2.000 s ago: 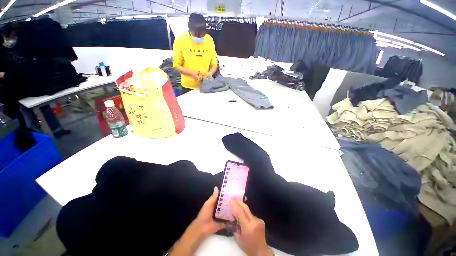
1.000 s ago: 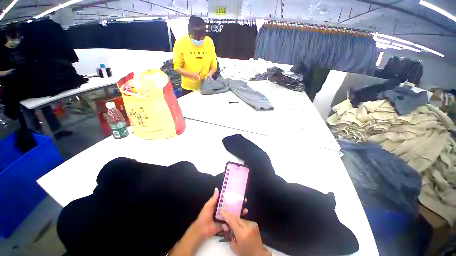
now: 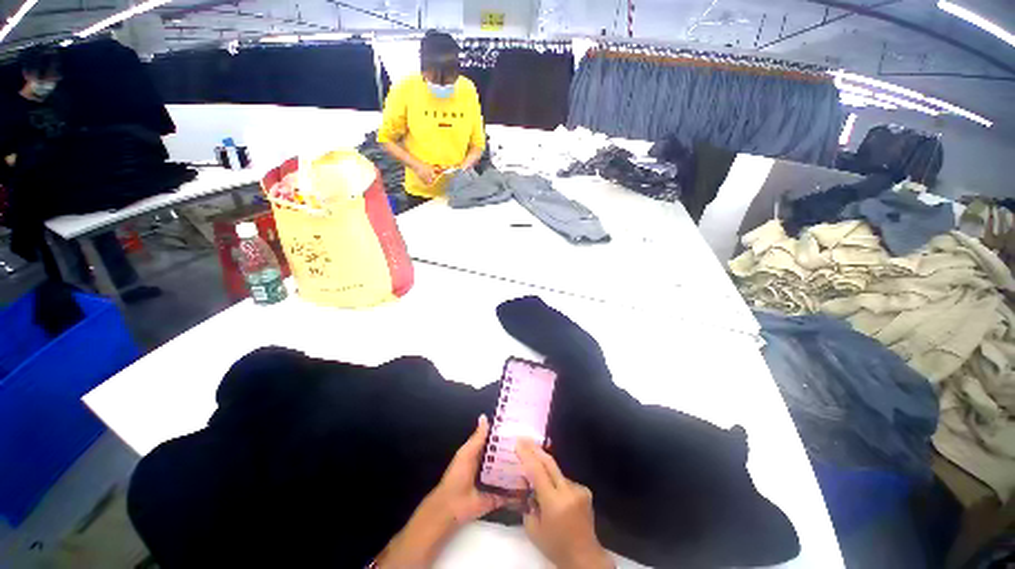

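Observation:
A smartphone with a lit pink-white screen is upright in front of me, over the black trousers heaped on the near table. My left hand holds the phone at its lower left edge. My right hand is at the lower part of the phone, with a finger on or just over the screen. Whether the right hand holds anything in its palm is hidden.
A yellow carrier bag and a bottle stand on the white table at left. A person in yellow handles grey trousers across the table. A blue bin is at left, beige garments at right.
My right hand's finger has moved from the bottom of the screen up to its lower middle. The phone and left hand stay about where they were. The person in yellow has shifted slightly.

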